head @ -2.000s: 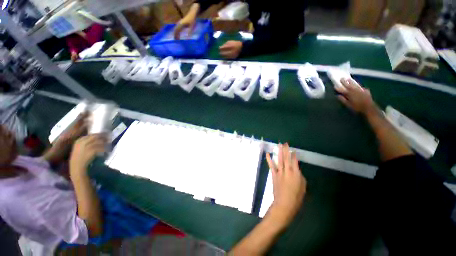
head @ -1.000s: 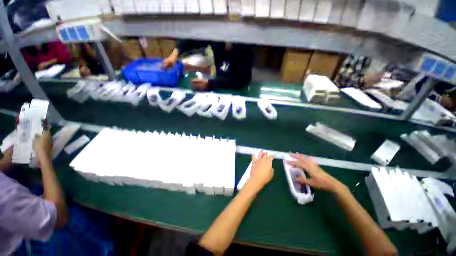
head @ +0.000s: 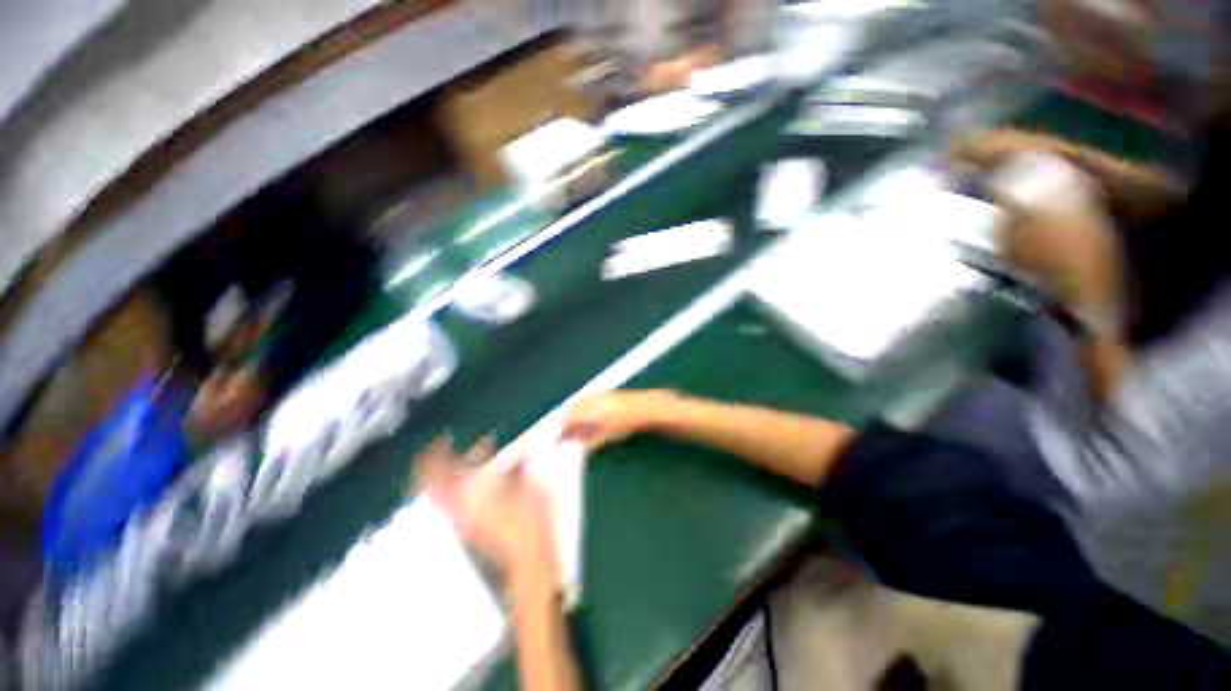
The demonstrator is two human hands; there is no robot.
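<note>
The picture is strongly blurred. A white retail box (head: 560, 502) lies on the green bench between my hands, beside the row of open boxes (head: 378, 614). My left hand (head: 497, 513) is at the box's left side, near the row's end, with its fingers seemingly apart. My right hand (head: 624, 413) is at the box's far end, fingers bent down at it. Whether it grips the box or a bagged product cannot be told. Several bagged products (head: 344, 405) lie in a line along the far side of the belt.
The green conveyor belt (head: 567, 317) runs diagonally, with a retail box (head: 668, 250) on it. A second row of boxes (head: 864, 290) stands at right, near another person's hands (head: 1060, 230). A blue bin (head: 115, 473) and a person's hand (head: 227, 402) are at far left.
The view has turned and tilted to the right. My right hand has moved from the bagged product on the bench to the box's far end; that product no longer shows on the bench.
</note>
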